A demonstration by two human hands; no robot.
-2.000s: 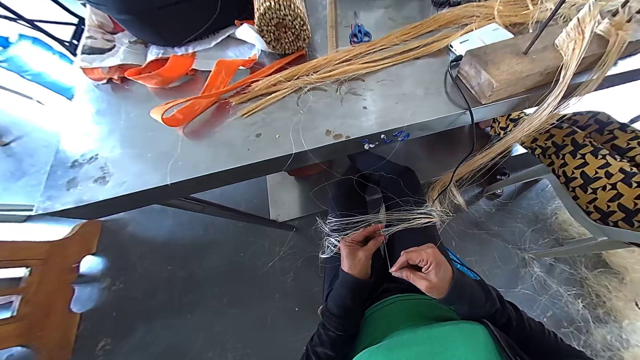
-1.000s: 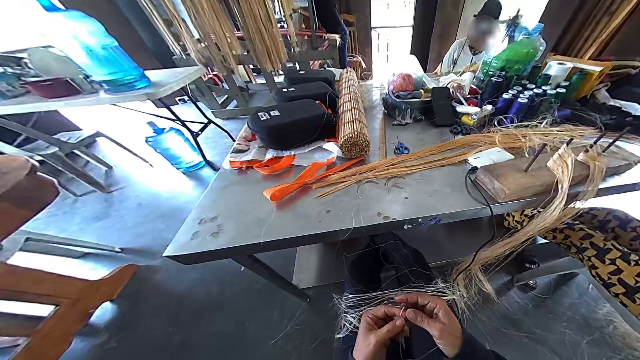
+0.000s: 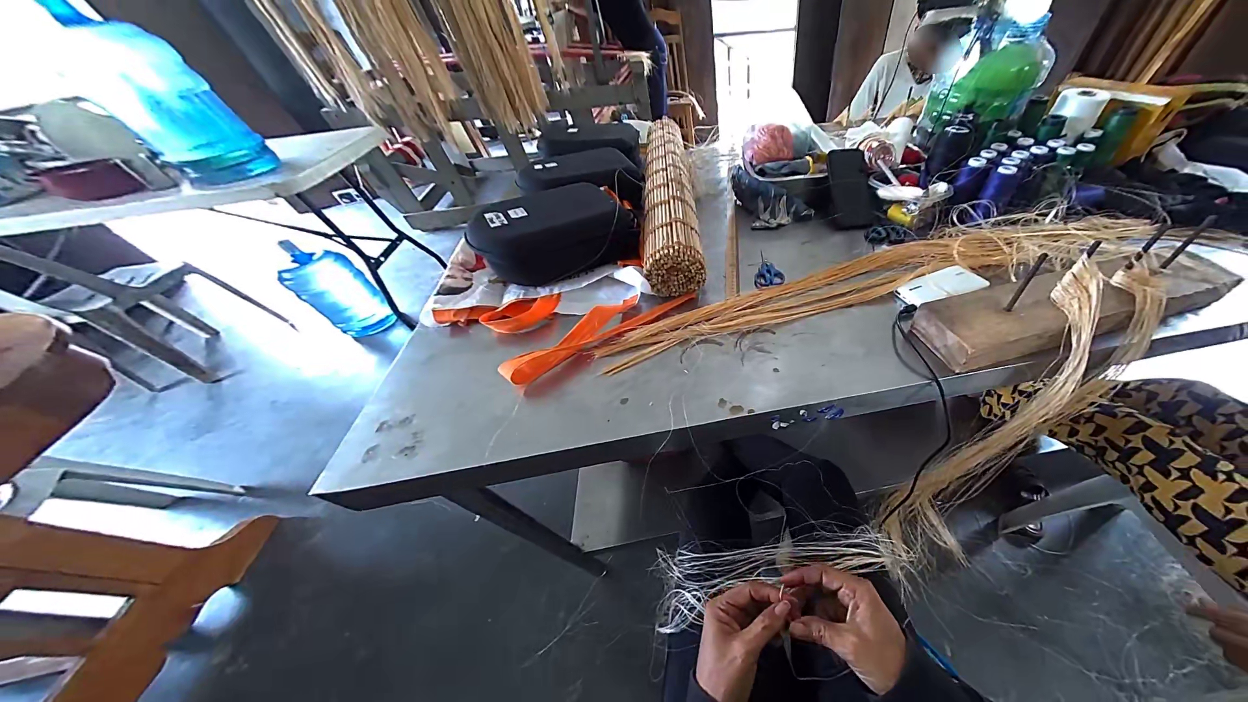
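Observation:
Low over the lap, my left hand (image 3: 743, 634) pinches a thin pale fiber strand between thumb and index finger. Close beside it on the right, my right hand (image 3: 846, 624) pinches the same small spot, the fingertips of both hands nearly touching. Just beyond the fingers, a loose bundle of pale plant fibers (image 3: 741, 564) lies across the dark-clothed thighs. Its left end is a tangle of whitish threads. Whether the strand is being knotted cannot be made out.
Ahead stands a metal-topped table (image 3: 468, 419) with a wooden block with metal spikes (image 3: 975, 327), tan fiber hanks (image 3: 799, 297), an orange ribbon (image 3: 546, 366), small scissors (image 3: 768, 273) and black cases (image 3: 551, 234). A wooden chair (image 3: 166, 595) is at left. A person in patterned clothing (image 3: 1160, 448) sits at right.
The view has tilted up strongly since the first frame. My hands, apart in that frame with a strand between them, have come together at the fingertips.

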